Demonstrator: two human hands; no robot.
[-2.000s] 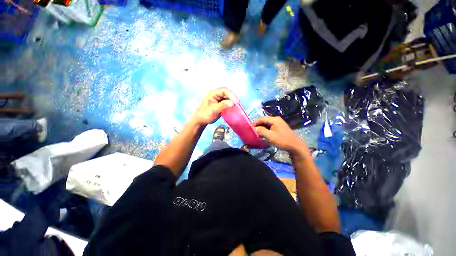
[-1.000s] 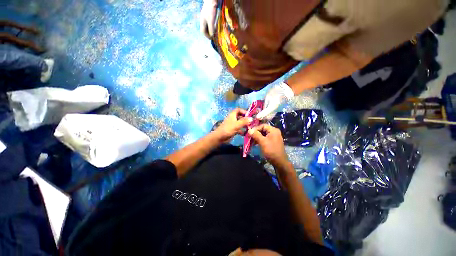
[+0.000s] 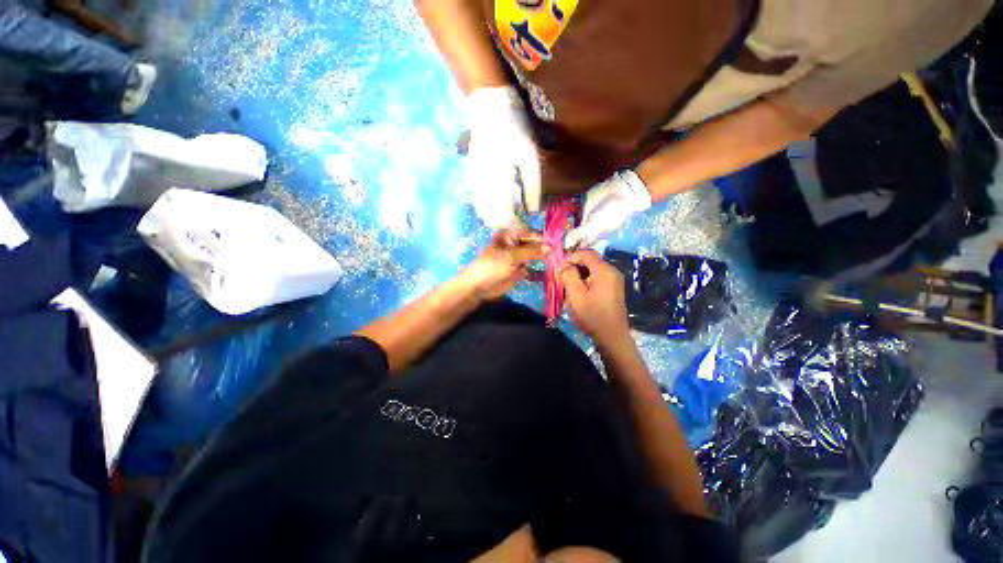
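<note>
A pink packet [image 3: 554, 258] is held upright in front of my body, seen nearly edge-on. My left hand [image 3: 508, 265] is at its left side, with fingers at the packet, partly overlapped by another person's gloved fingers. My right hand [image 3: 594, 290] grips its lower right part. Another person's two white-gloved hands [image 3: 502, 154] reach in from above; one glove [image 3: 612, 209] touches the packet's upper right side. What the fingers do at the packet is blurred.
The other person, in a brown apron [image 3: 627, 77], stands close in front. Bagged black garments [image 3: 819, 401] lie at right, with one bag [image 3: 673, 293] near my right hand. White sacks [image 3: 248, 253] lie on the blue floor at left. A pale pole [image 3: 913, 312] is at right.
The other person came in from above and now has both gloved hands at the packet instead of one. The packet is more upright than two seconds ago. The view has shifted.
</note>
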